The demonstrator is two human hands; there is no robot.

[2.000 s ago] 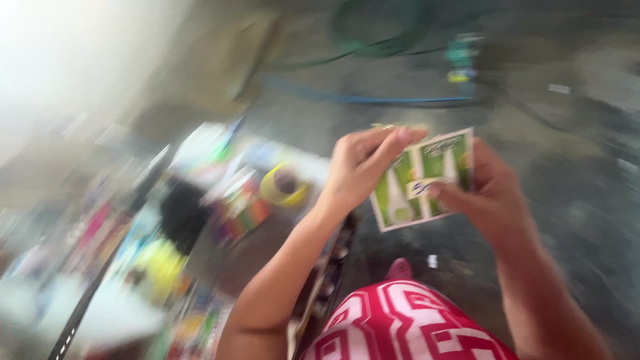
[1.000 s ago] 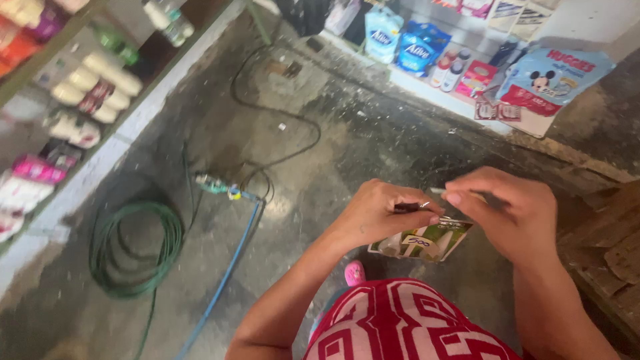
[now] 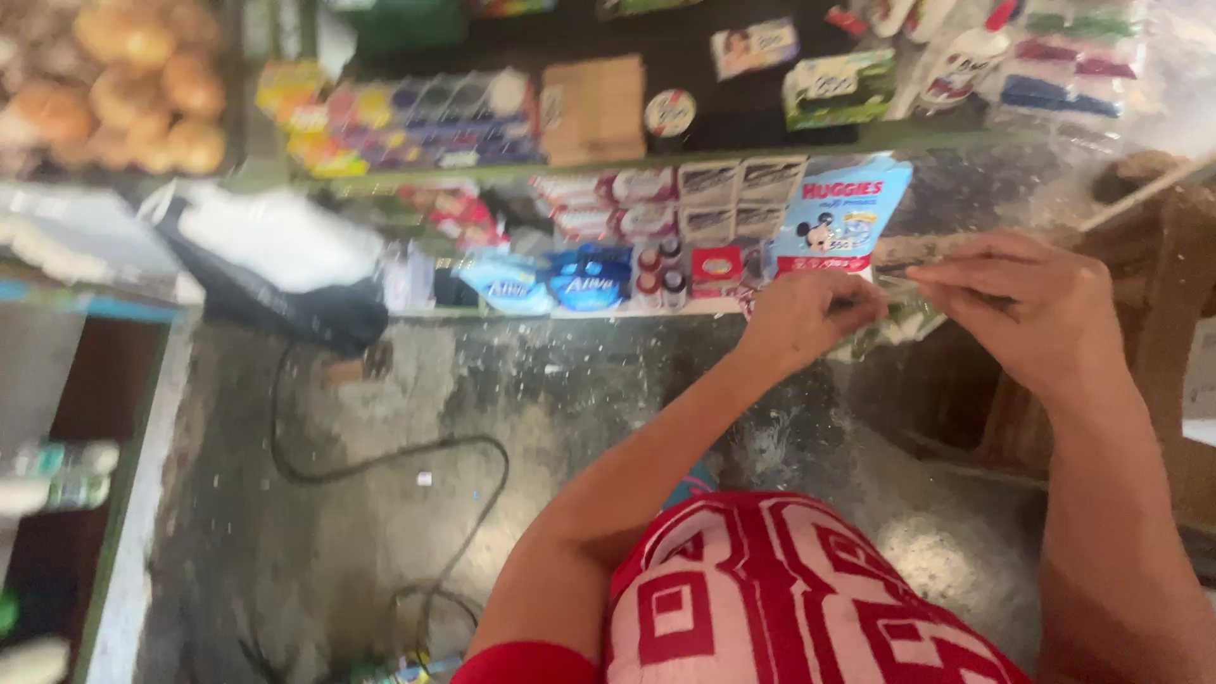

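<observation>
My left hand [image 3: 807, 318] is at right of centre, its fingers curled around the edge of a green and white printed packet [image 3: 907, 323] that hangs mostly hidden below the fingers. Just right of it, my right hand [image 3: 1031, 299] pinches a small dark thin item [image 3: 893, 272] between thumb and fingertips; blur hides what it is. Behind the hands a blue and red Huggies pack [image 3: 841, 214] stands on the lower shelf.
Blue Aliva packs [image 3: 589, 277] and small boxes line the lower shelf. The upper shelf [image 3: 703, 157] bears a cardboard piece [image 3: 594, 109] and packets. Onions [image 3: 133, 85] lie upper left. A black cable [image 3: 418, 446] crosses the floor; wooden furniture [image 3: 1130, 351] stands right.
The view has swung a lot, bringing the shelves in front of the hands. The packet, held by both hands at first, is now mostly hidden, with my right hand pinching a small item.
</observation>
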